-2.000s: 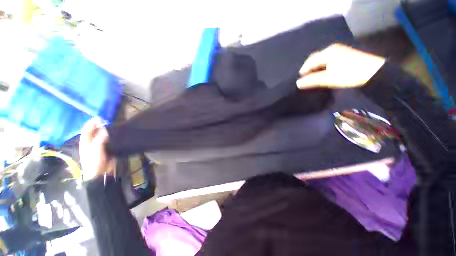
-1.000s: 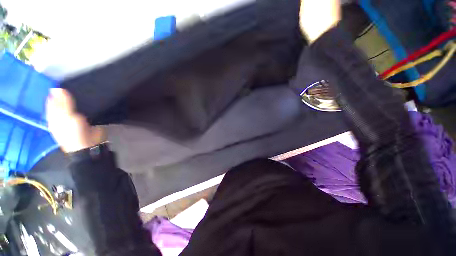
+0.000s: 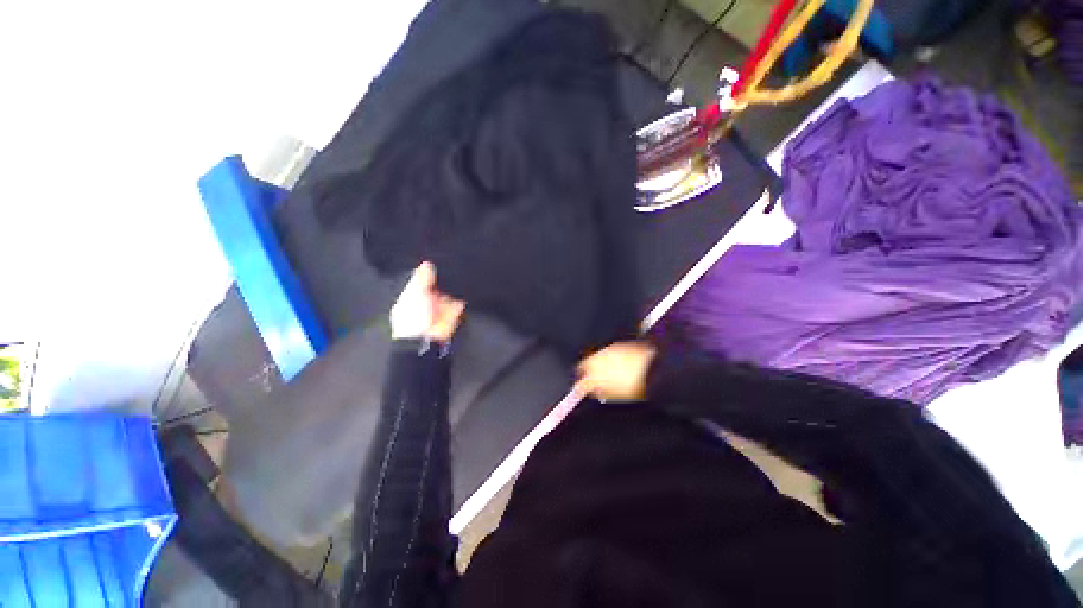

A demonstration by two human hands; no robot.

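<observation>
The black garment (image 3: 511, 178) lies bunched on the dark grey pressing board (image 3: 321, 439). My left hand (image 3: 425, 311) is at the garment's near left edge, thumb up; whether it grips the cloth is not clear. My right hand (image 3: 618, 371) is closed on the garment's near corner at the board's pale front edge. The steam iron (image 3: 675, 160) rests on the board just right of the garment, with red and yellow hoses rising from it.
A blue bar (image 3: 261, 267) lies across the board's left part. Purple garments (image 3: 914, 238) are heaped to the right of the board. A blue plastic crate (image 3: 77, 505) is at the lower left. The hoses (image 3: 808, 71) run to the upper right.
The garment, held up stretched between both hands before, now lies on the board. My hands have come closer together and nearer my body. The view has turned, showing more of the purple heap.
</observation>
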